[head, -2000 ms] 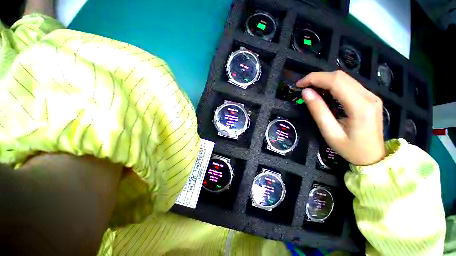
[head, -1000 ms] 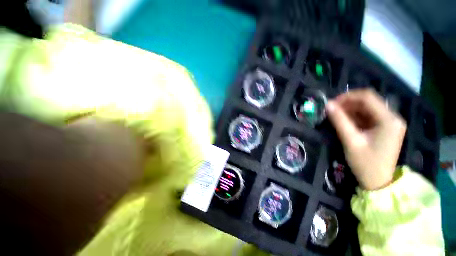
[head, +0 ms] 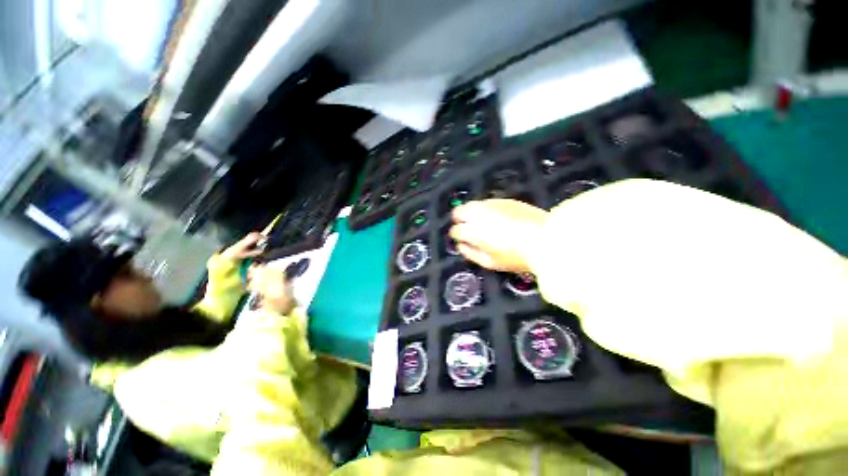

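Observation:
The black foam tray (head: 558, 409) lies in front of me with round strapless watches in its pockets. My right hand (head: 497, 234) reaches in from the right, with its fingertips over a pocket in the left part of the tray. The fingers hide most of that pocket, so I cannot tell if they grip a watch. Near the front edge a watch (head: 546, 349) shows pinkish text and another watch (head: 468, 359) has a bright glare. A white label (head: 382, 370) is at the near left corner. My left hand is not in view.
A coworker in a yellow smock (head: 177, 372) works at the left, hands above a white sheet (head: 321, 270). A second foam tray (head: 372, 216) with watches lies behind mine, and a third tray stands farther left. A white paper sheet (head: 576, 79) is behind my tray. The teal mat (head: 349, 307) shows between.
The view has swung left and up, bringing the coworker and farther trays in. The large blurred sleeve at the left has gone from view. My right hand is still over the tray.

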